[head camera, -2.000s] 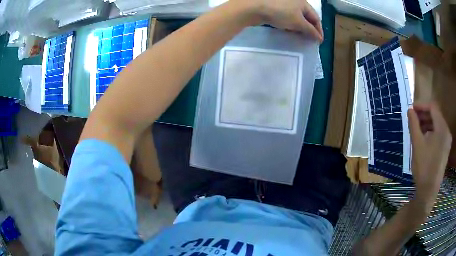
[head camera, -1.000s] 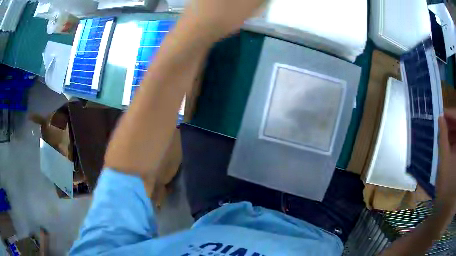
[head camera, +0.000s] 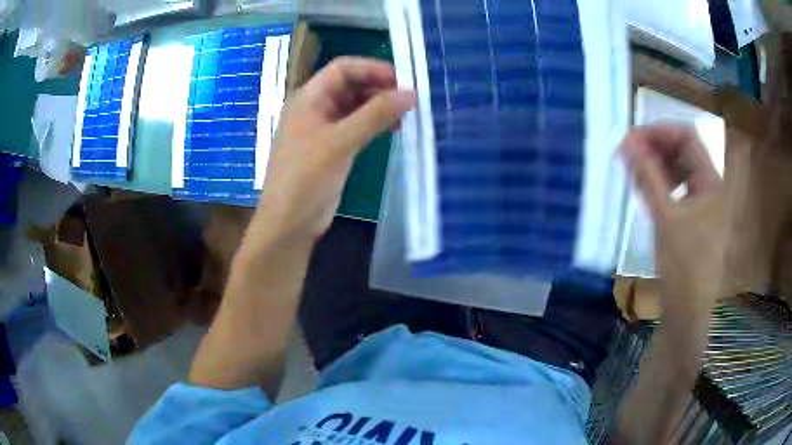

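Note:
A dark blue cell circuit [head camera: 512,148] with a white strip down each long side is held above the bench in front of me, somewhat blurred. My left hand [head camera: 360,109] pinches its left white strip. My right hand [head camera: 669,169] pinches its right edge. Under it lies a grey-clear glass sheet [head camera: 460,295], its near end showing past the bench's front edge. The circuit hides most of the glass and the pale square seen through it before.
Two blue cell strings, one [head camera: 108,109] far left and a wider one [head camera: 224,122] beside it, lie at left. A glass stack [head camera: 638,235] on brown cardboard [head camera: 638,300] is at right. A wire rack [head camera: 751,356] is at lower right. An open box [head camera: 139,269] stands at lower left.
The cell circuit has moved from the right to above the glass. My left hand has come down from the back of the bench and taken hold of its left side.

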